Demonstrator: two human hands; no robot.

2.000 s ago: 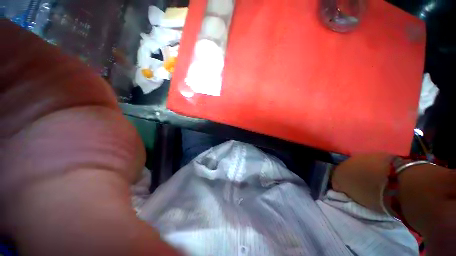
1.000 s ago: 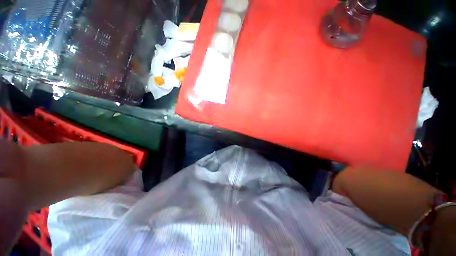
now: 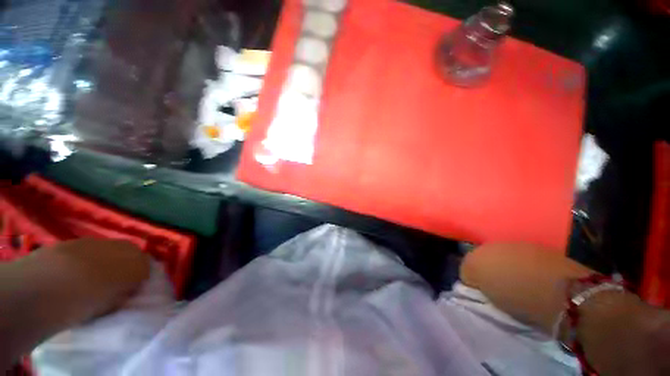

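The flat red work mat [image 3: 426, 139] lies in front of me with nothing held over it. A clear glass bottle with a narrow metallic top [image 3: 470, 55] stands on its far part. Several pale round discs on a strip [image 3: 314, 51] run along the mat's left edge, above a shiny whitish patch. My forearms show at the lower left and lower right, the right one with a bracelet. Both hands are cut off by the picture's edges, so what they hold is hidden.
A bulky film-wrapped package [image 3: 110, 95] lies at the left, beside white scrap papers with orange spots [image 3: 224, 110]. Red-orange trays [image 3: 95, 220] are at the lower left. A crumpled white tissue [image 3: 590, 161] lies right of the mat, with a red-orange edge [image 3: 659, 220] at the far right.
My left arm has moved down and away from close to the camera, uncovering the trays and package. The view has shifted, so the whole bottle now shows. The mat looks otherwise unchanged.
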